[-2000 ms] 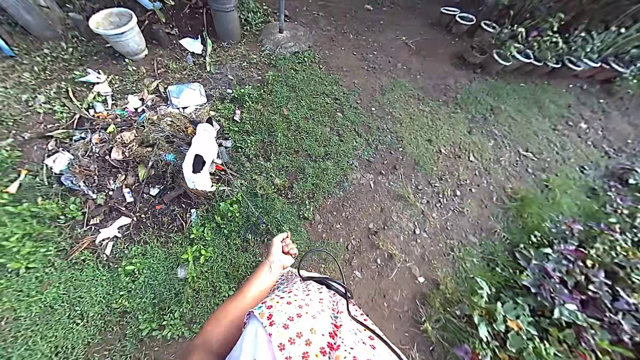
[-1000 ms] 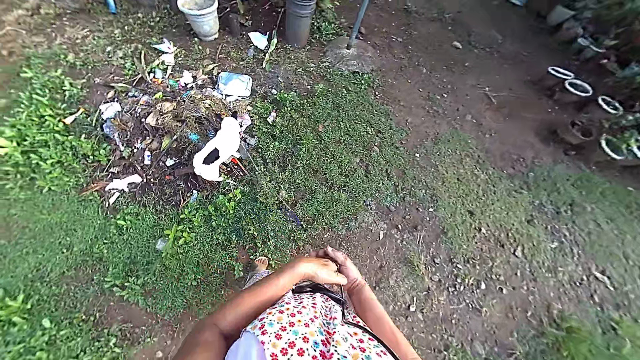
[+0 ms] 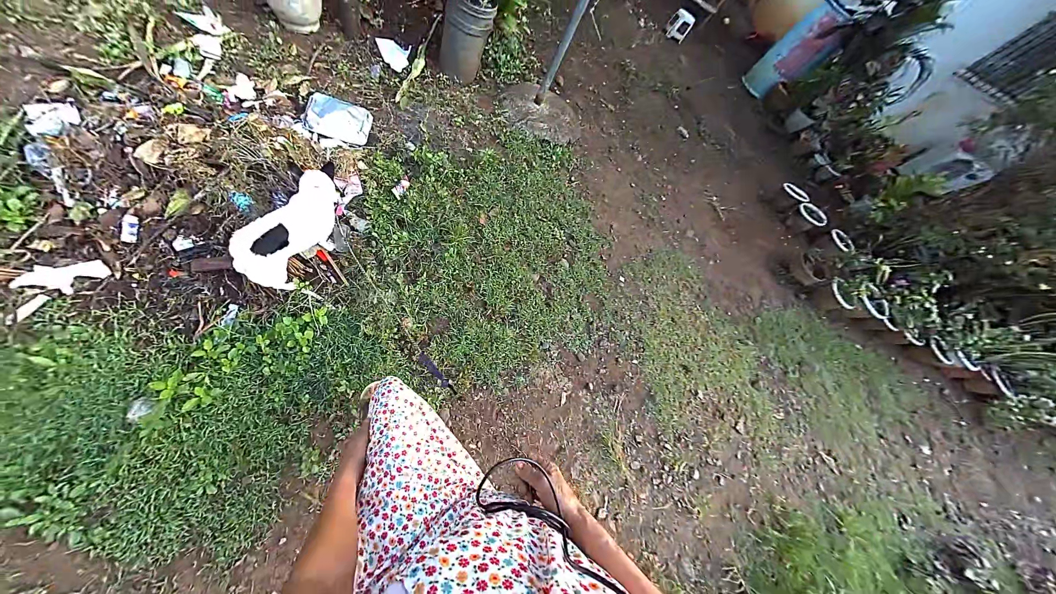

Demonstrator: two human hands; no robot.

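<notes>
A dress or apron with a floral print (image 3: 450, 528) covers my lap and legs. Along its left edge runs my left forearm (image 3: 326, 520); the cloth mostly hides my left hand (image 3: 361, 437), and its fingers cannot be made out. To the right of the cloth is my right hand (image 3: 546, 487), low over bare soil. A thin black cable (image 3: 536, 513) lies on the dress and loops up beside this hand; whether the fingers grip it cannot be told.
Litter and dry plant scraps (image 3: 157, 165) cover ground at left, where a white animal with a black patch (image 3: 276, 235), apparently a cat, stands. A metal pole (image 3: 565, 49) rises from a concrete base (image 3: 540, 113). Potted plants (image 3: 883, 305) line the right, near a wall (image 3: 957, 91).
My hands were together in front of the dress one second ago; now they are apart, one on each side. The animal has shifted its posture. The view has moved.
</notes>
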